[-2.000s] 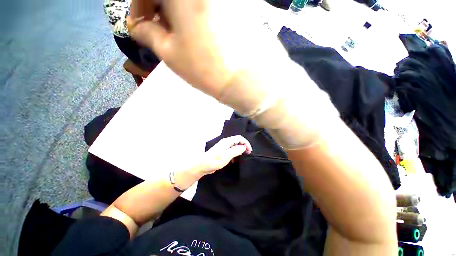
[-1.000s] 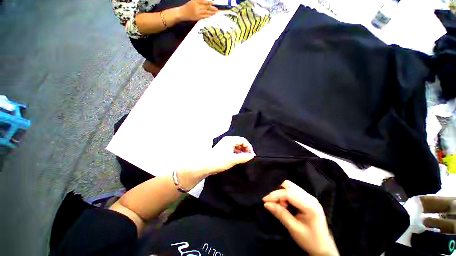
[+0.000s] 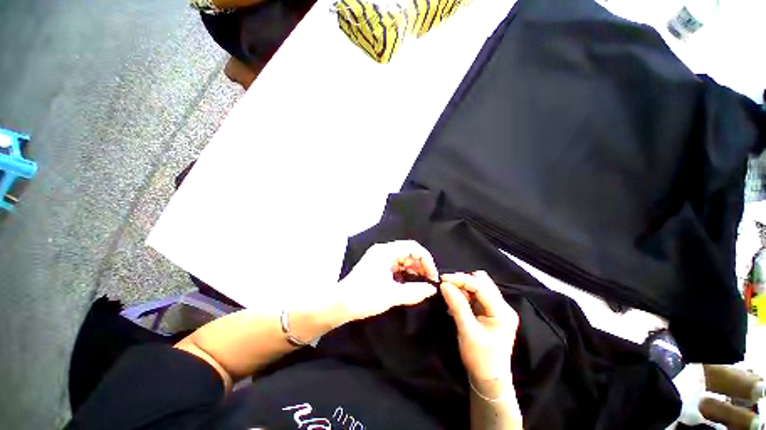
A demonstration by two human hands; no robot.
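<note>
A loose black garment (image 3: 537, 336) lies across my lap and over the near table edge. My left hand (image 3: 390, 277) pinches a folded edge of it between thumb and fingers. My right hand (image 3: 483, 323) is just right of it, its thumb and index finger closed at the same edge, the fingertips of both hands nearly touching. No needle or thread can be made out at the fingertips. A large smooth stack of black garments (image 3: 571, 143) lies flat on the table beyond the garment.
The white table (image 3: 285, 159) runs away ahead. Yellow-and-black striped pieces (image 3: 378, 29) lie at its far end. Tan cylinders (image 3: 731, 382) stand lower right beside a small dark shiny item (image 3: 665, 351). A blue stool (image 3: 13, 164) is far left. Part of a person shows top left.
My right hand first swung high across the view, then came down, and now meets my left fingertips at the fabric edge. My left hand kept its pinch. The view has shifted slightly.
</note>
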